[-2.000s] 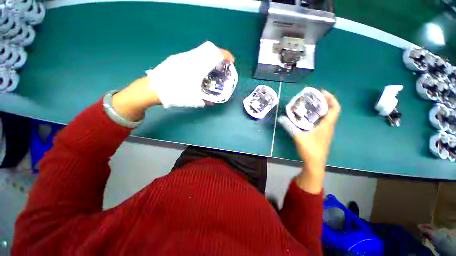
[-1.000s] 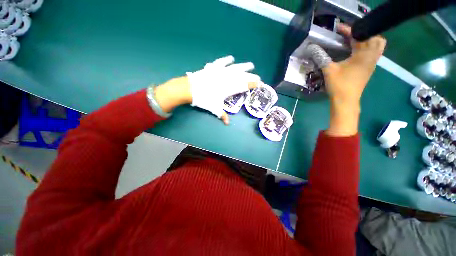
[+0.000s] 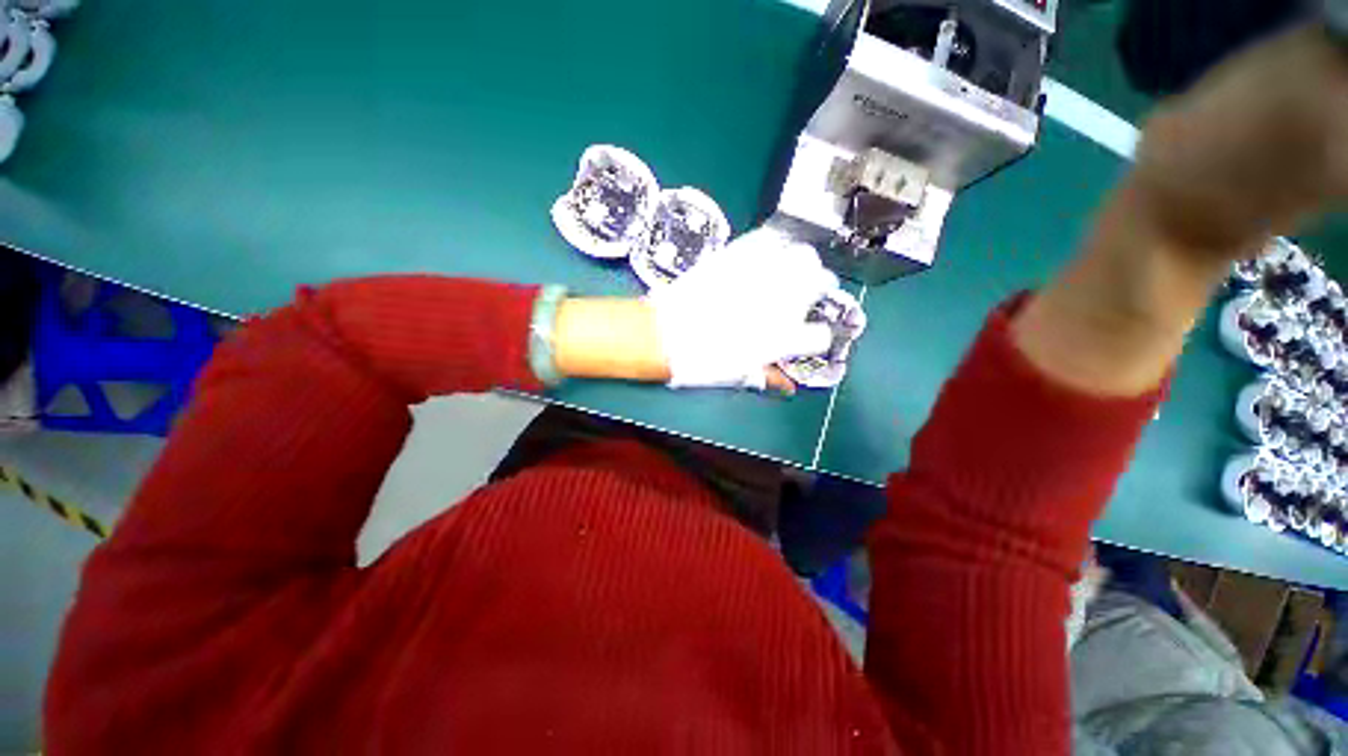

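Observation:
My left hand (image 3: 747,313), in a white glove, holds a white housing half with board (image 3: 843,328) against the green bench near its front edge. The glove covers part of the shell. Two more housing halves (image 3: 605,203) (image 3: 680,236) lie open side up, touching, just behind and left of the glove. My right hand (image 3: 1257,141) is raised at the upper right, large, blurred and partly cut off by the picture's edge. It is closed around the black electric screwdriver (image 3: 1205,42); the driver's bit is not visible.
The grey-white screw feeder (image 3: 924,111) stands behind my left hand, its pickup block facing me. Rows of units (image 3: 1294,406) stand at the far right; white rings (image 3: 22,59) are at the far left. A person's grey sleeve (image 3: 1168,665) is at the lower right.
My left hand has moved right, from the left shell onto the rightmost one. The other two now lie further up and left in the picture. My right hand has moved right, away from the feeder, with the driver.

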